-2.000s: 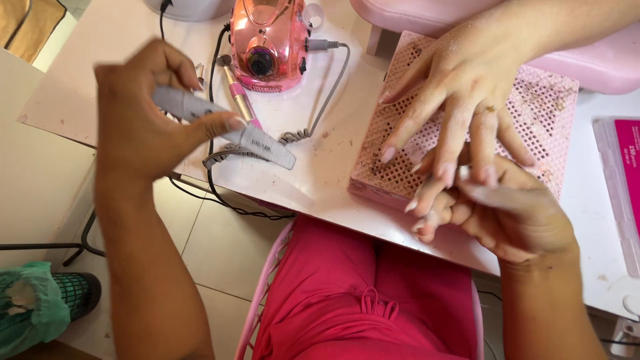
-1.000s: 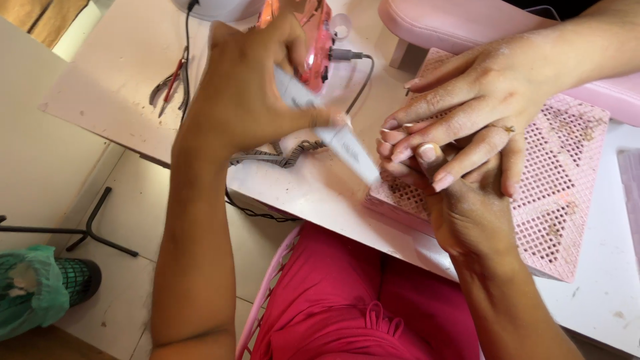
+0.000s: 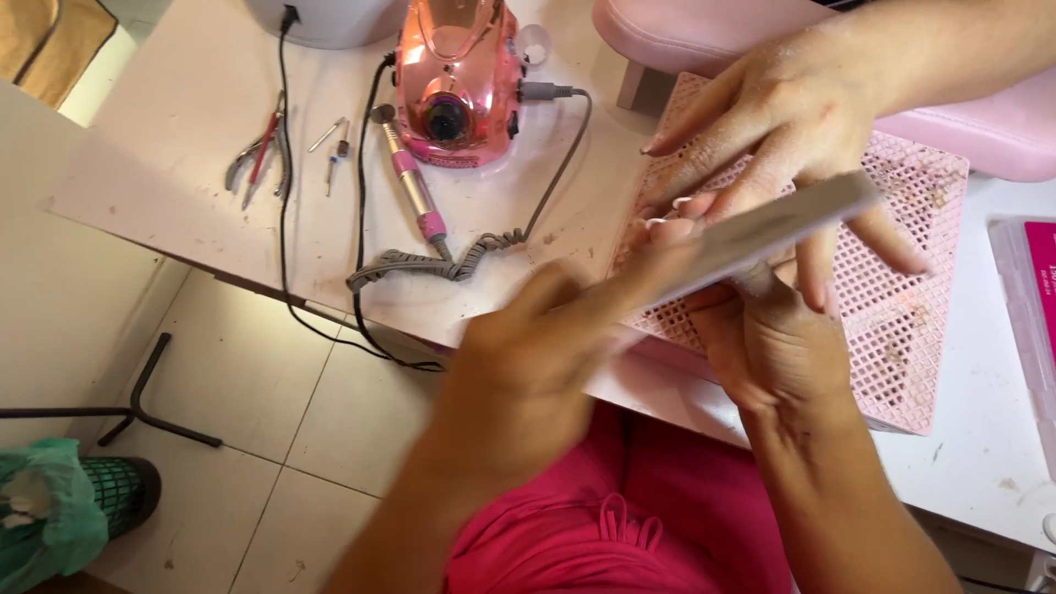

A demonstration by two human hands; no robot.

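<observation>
My left hand, blurred by motion, grips a grey nail file that slants up to the right, over the other person's fingers. From below, my right hand holds fingers of the other person's hand; the file partly hides which fingers it touches. That hand is spread palm down, with pale dust on its skin. Beneath both hands lies a pink perforated dust collector with debris on its grille.
A pink electric nail drill machine stands left of the hands, its handpiece and coiled cord on the white table. Cuticle nippers and small drill bits lie farther left. A pink armrest is behind; a plastic case sits right.
My left hand has moved right with the file, which now crosses over the other person's fingers. The drill handpiece and nippers, covered by my hand a second ago, show again.
</observation>
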